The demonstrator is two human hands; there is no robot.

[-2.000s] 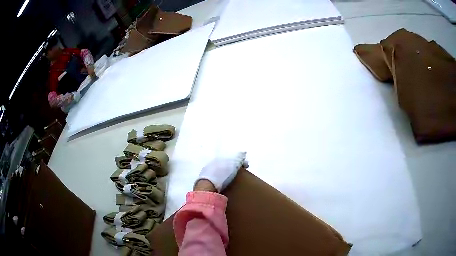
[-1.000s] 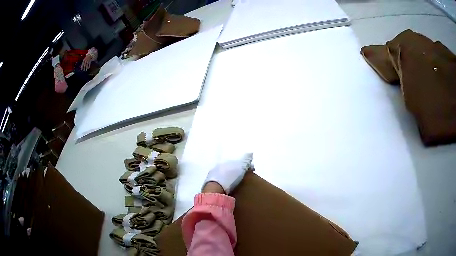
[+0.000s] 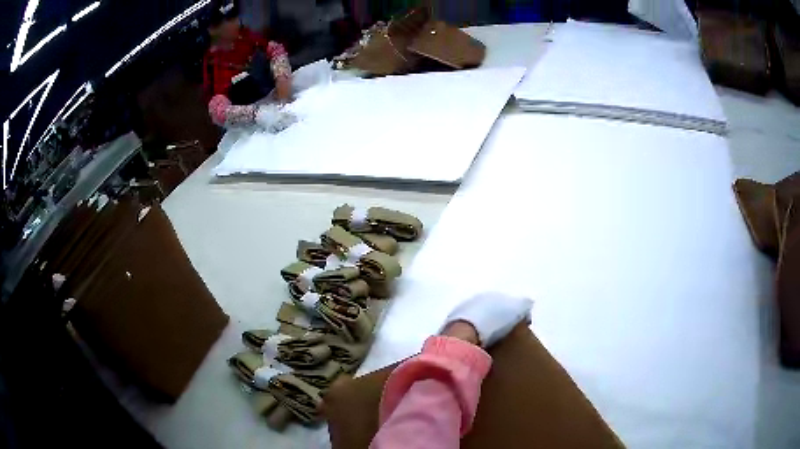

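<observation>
My left hand (image 3: 491, 317), in a white glove below a pink sleeve, is closed on the upper edge of a brown handbag (image 3: 535, 395). The bag lies tilted at the bottom of the view, over the white paper, and its lower part is cut off by the picture's edge. My right hand is not in view. A large stack of white paper sheets (image 3: 614, 237) lies beyond and to the right of my hand. Rolled olive-tan straps with white bands (image 3: 338, 285) lie in a row left of the bag.
More paper stacks lie at the back left (image 3: 377, 123) and back right (image 3: 623, 74). Several brown bags stand at the left (image 3: 153, 298). Other brown bags lie at the right edge (image 3: 785, 263) and far back (image 3: 447, 44). A person (image 3: 241, 70) handles paper across the table.
The view has swung left, so the table things appear further right. My left hand keeps its hold on the bag's edge. The other person's arms have moved onto the paper stack.
</observation>
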